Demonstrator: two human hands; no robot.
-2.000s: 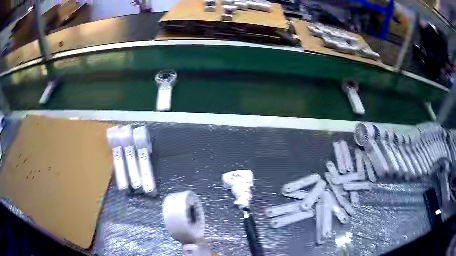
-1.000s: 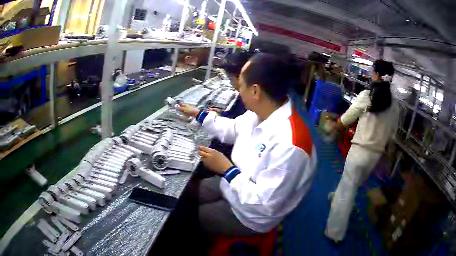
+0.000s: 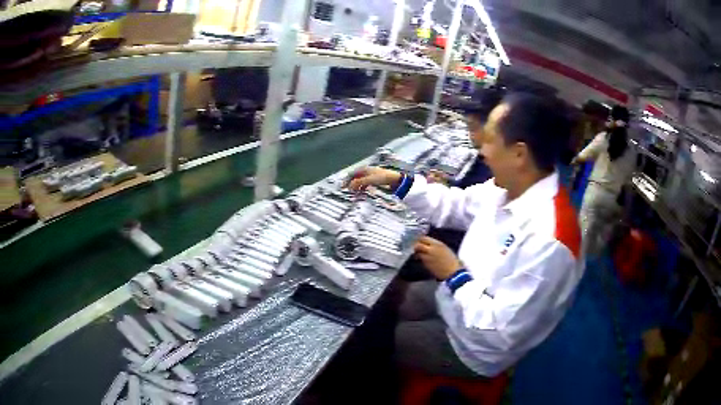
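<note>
Neither of my hands is in the picture. Nearest in front of me, a loose pile of white handle covers (image 3: 158, 356) lies on the silvery bubble wrap (image 3: 245, 348) at the lower left. Beyond it, a long overlapping row of white handheld fans (image 3: 213, 281) runs away along the bench, ringed heads toward the conveyor. One fan (image 3: 328, 265) lies apart from the row, nearer the bench edge. A black mobile phone (image 3: 328, 304) lies flat near that edge.
A seated person in a white jacket (image 3: 506, 277) works at the bench on the right. Another person (image 3: 607, 178) stands farther back in the aisle. The green conveyor (image 3: 79, 253) carries a fan (image 3: 142, 239). A shelf post (image 3: 277, 103) rises beyond the bench.
The view has swung from the bench to the right along the line, then slightly back left. The seated person's far hand has moved to the fans on the bench. The standing person is farther away.
</note>
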